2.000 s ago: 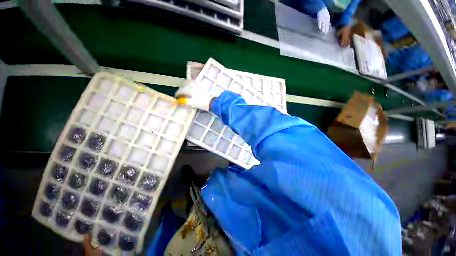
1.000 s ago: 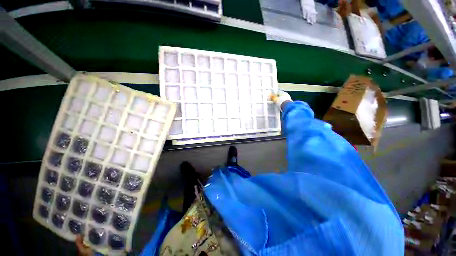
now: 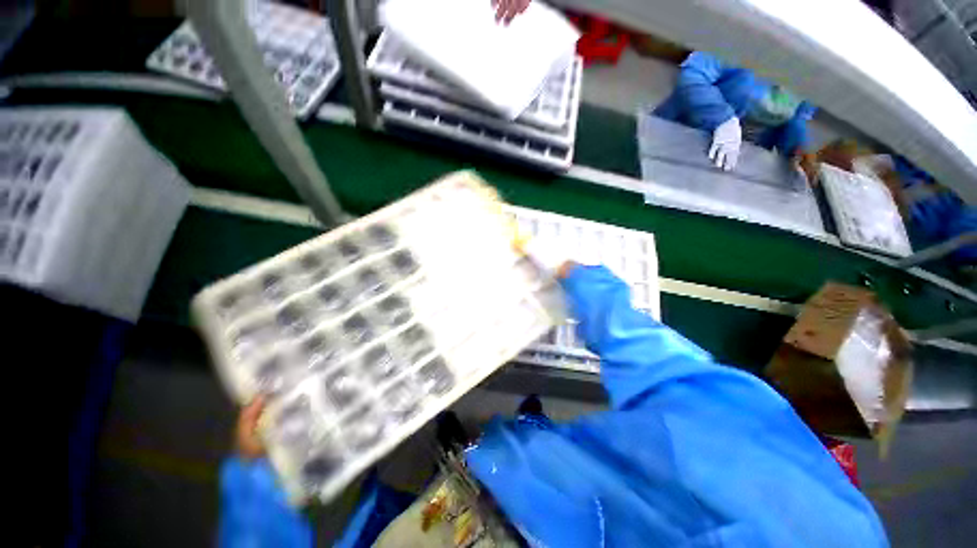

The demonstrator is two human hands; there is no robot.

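Observation:
A cream compartment tray [image 3: 429,310], blurred, is held tilted in front of me. Dark round units fill many pockets on its left side; the right side shows none. My left hand [image 3: 253,428], bare, grips its lower left edge. My right hand [image 3: 544,280], gloved, blurred and partly hidden, is at its right edge. A yellow-orange spot [image 3: 521,236] shows near the right fingers. Beneath and behind the held tray, a white pocketed tray [image 3: 640,257] lies at the bench edge, partly covered.
A tall tray stack [image 3: 150,203] stands left. Grey frame posts [image 3: 262,118] cross the view. Beyond the green belt [image 3: 412,161] are stacked trays [image 3: 482,123] with a white slab on top. Another worker's gloved hand [image 3: 725,143] rests on clear sheet. An open carton [image 3: 830,337] stands right.
My right hand has left the lower tray's right edge and is now at the part-filled tray, which has turned towards level and moved right. The view has shifted, showing more stacks at left.

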